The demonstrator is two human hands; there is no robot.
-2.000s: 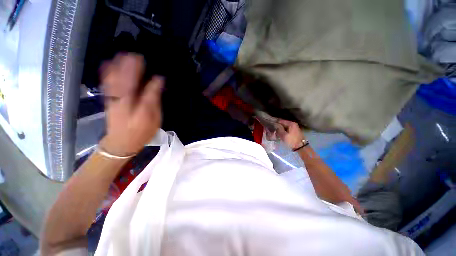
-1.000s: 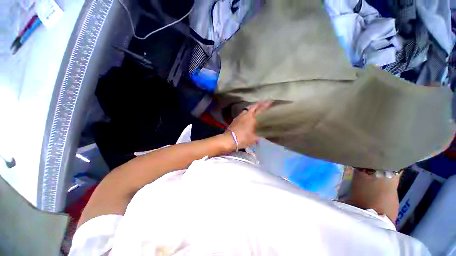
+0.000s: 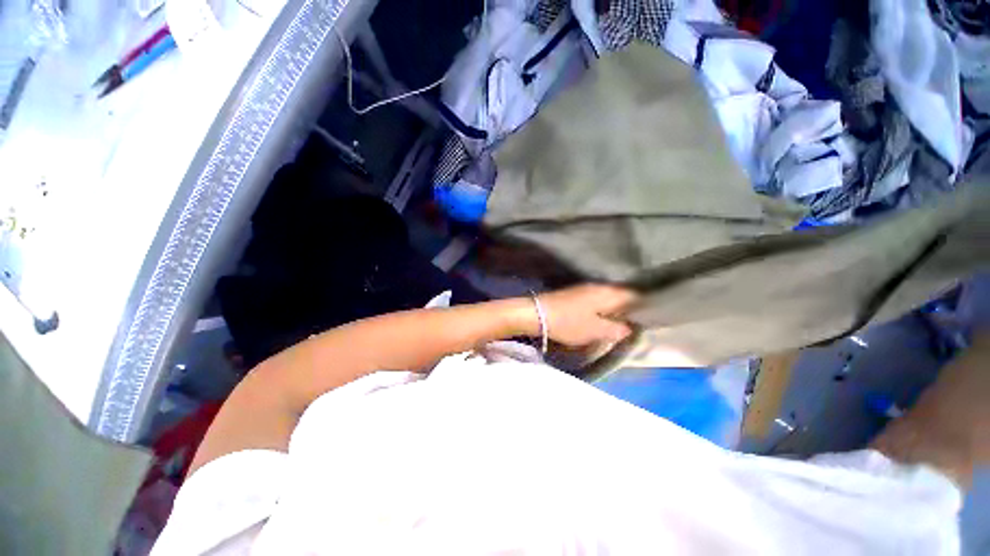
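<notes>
A large olive-khaki cloth panel (image 3: pixel 630 141) hangs down in front of me. A folded length of it stretches to the right edge of the picture. My left hand (image 3: pixel 592 317), with a thin bracelet at the wrist, reaches across from the left and pinches the cloth near its lower edge; its fingertips are partly hidden in the folds. My right forearm shows blurred at the right edge, and the hand itself is out of the picture.
The white table (image 3: pixel 98 196) with a measuring tape (image 3: pixel 206 206) along its edge curves down the left. Blue and pink-red slim tools (image 3: pixel 136 63) lie on it. White-and-checked garments (image 3: pixel 782 130) are heaped at upper right. Black cloth (image 3: pixel 315 255) lies below the table edge. A blue bag (image 3: pixel 678 402) is near my lap.
My left hand has moved slightly right and down and now grips the cloth. My right forearm has moved right, towards the picture's edge, and the cloth there is drawn into a narrower, folded strip.
</notes>
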